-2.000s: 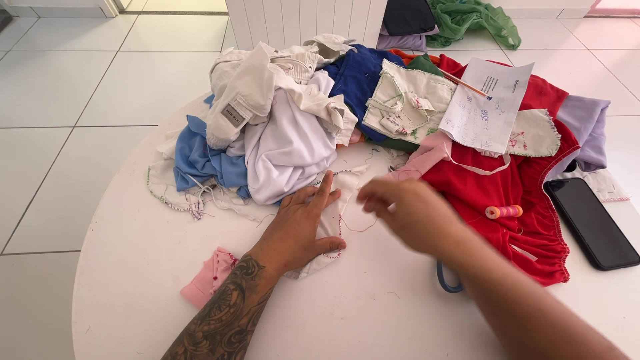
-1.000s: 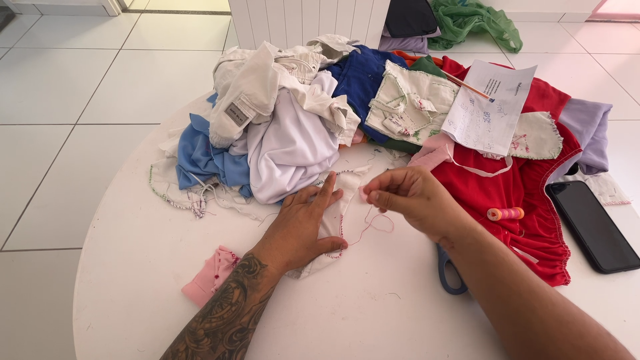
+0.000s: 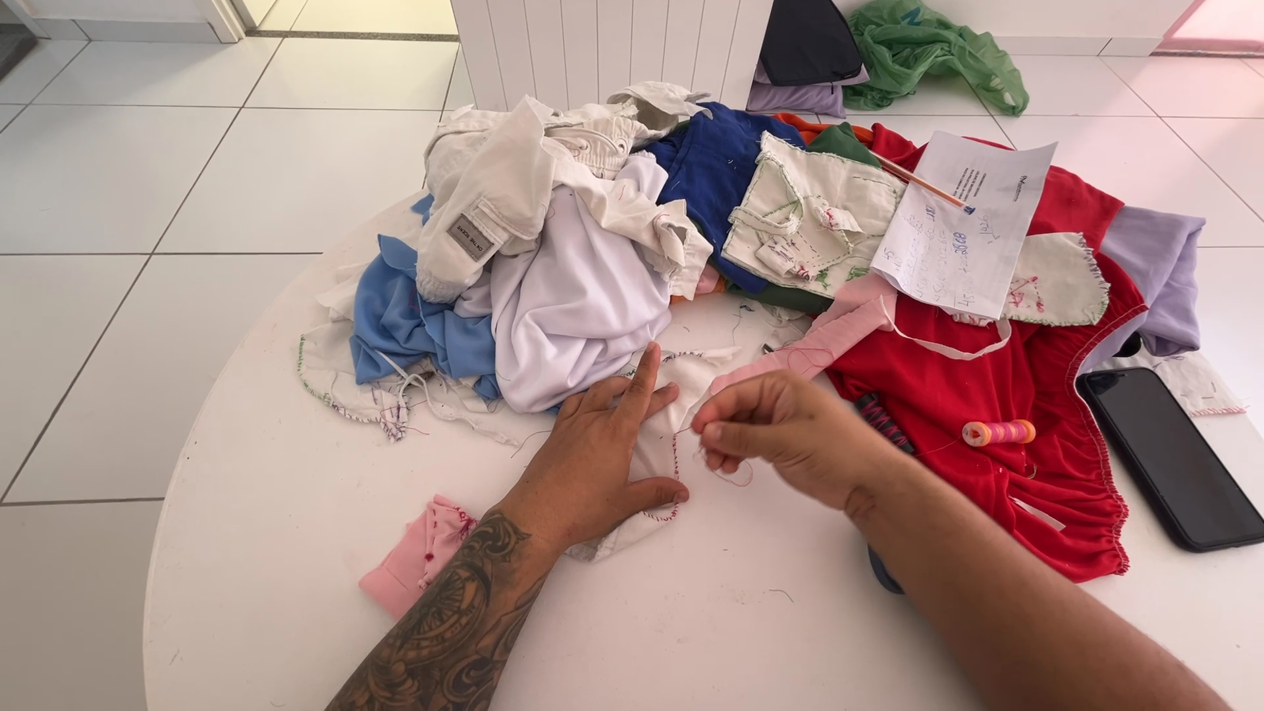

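My left hand [image 3: 612,459] lies with fingers spread, pressing a white cloth piece [image 3: 647,454] with red edge stitching flat on the round white table [image 3: 257,553]. Just right of it, my right hand [image 3: 770,425] pinches a fine red thread [image 3: 741,479] between thumb and fingers; whether a needle is in the pinch cannot be seen. A folded pink cloth [image 3: 410,563] lies beside my left forearm. The spool of pink and orange thread [image 3: 999,433] rests on red fabric [image 3: 948,370] to the right. Dark scissors handles [image 3: 885,571] show partly under my right forearm.
A heap of garments, with white fabric [image 3: 583,296], blue fabric [image 3: 395,316] and a stitched cream cloth [image 3: 820,217], spans the table's far side. A sheet of paper [image 3: 963,227] and a pencil [image 3: 918,181] lie on it. A black phone [image 3: 1175,454] lies at the right edge.
My right hand moved in toward the stitched cloth edge, then slightly away to the right. My left hand stays in place on the cloth.
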